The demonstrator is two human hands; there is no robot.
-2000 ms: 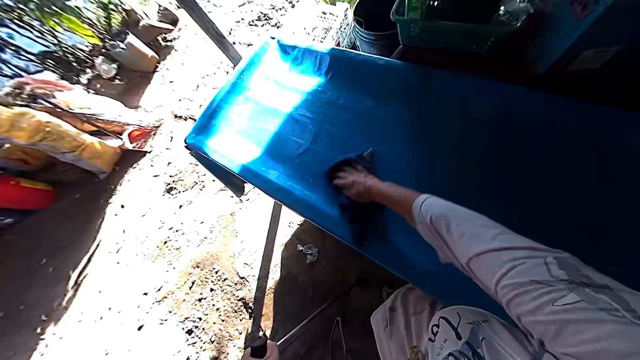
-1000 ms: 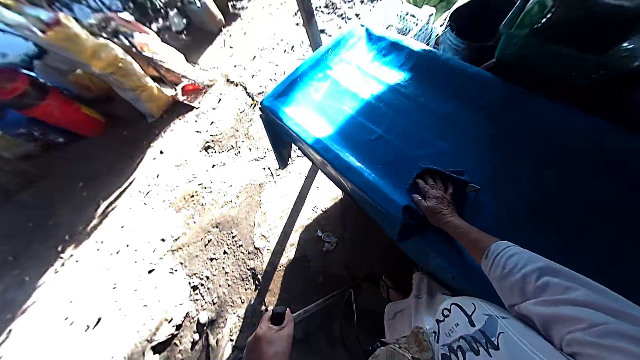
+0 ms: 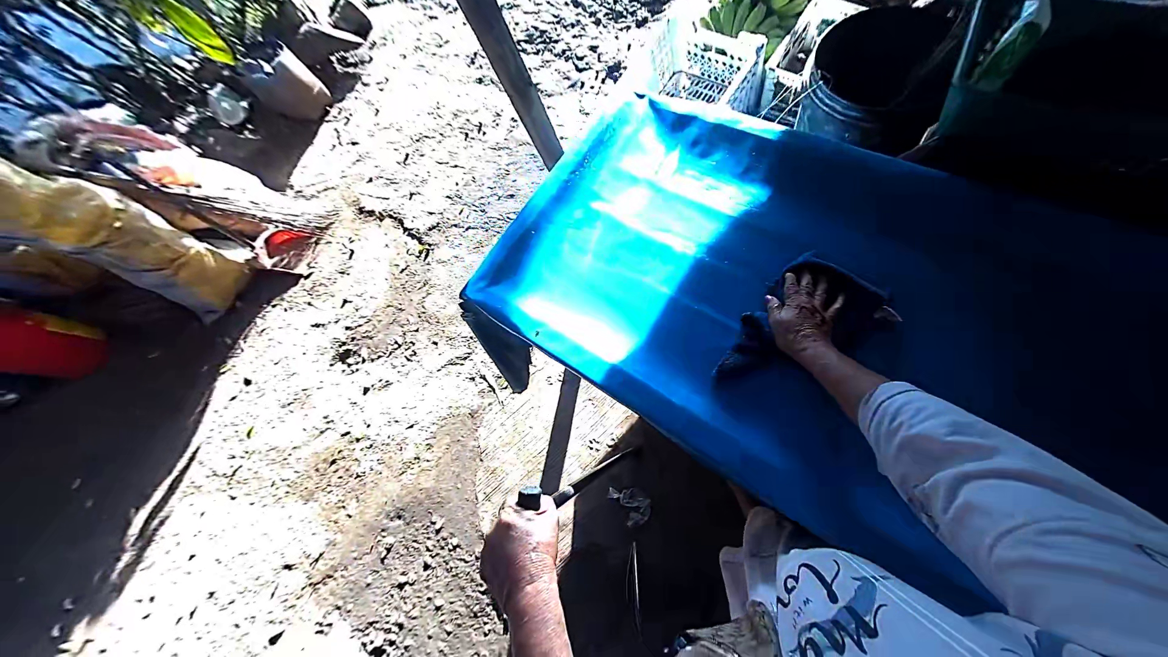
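Observation:
A glossy blue sheet (image 3: 785,429) covers a long table, its corner hanging down at the left end. Flat on a dark cloth (image 3: 858,306), my right hand (image 3: 808,315) presses against the sheet, fingers somewhat spread. The cloth bunches out toward the lower left of that hand. Below the table's left end, my left hand (image 3: 525,543) is closed around a dark rod-like handle (image 3: 529,497); what the handle belongs to is not clear. A thin dark rod (image 3: 598,473) runs from beside that fist toward the table's underside.
Beyond the table stand a white plastic crate (image 3: 712,68) and a large bucket (image 3: 858,82). A dark post (image 3: 511,78) rises near the table's far left corner. Yellowish sacks (image 3: 119,237) and a red container (image 3: 46,342) lie at the left. Crumpled litter (image 3: 631,505) is on the ground.
My left hand, only partly visible at the lower edge two seconds ago, shows more fully now. My right hand has stayed on the cloth, which has shifted over the blue sheet. The view has swung about.

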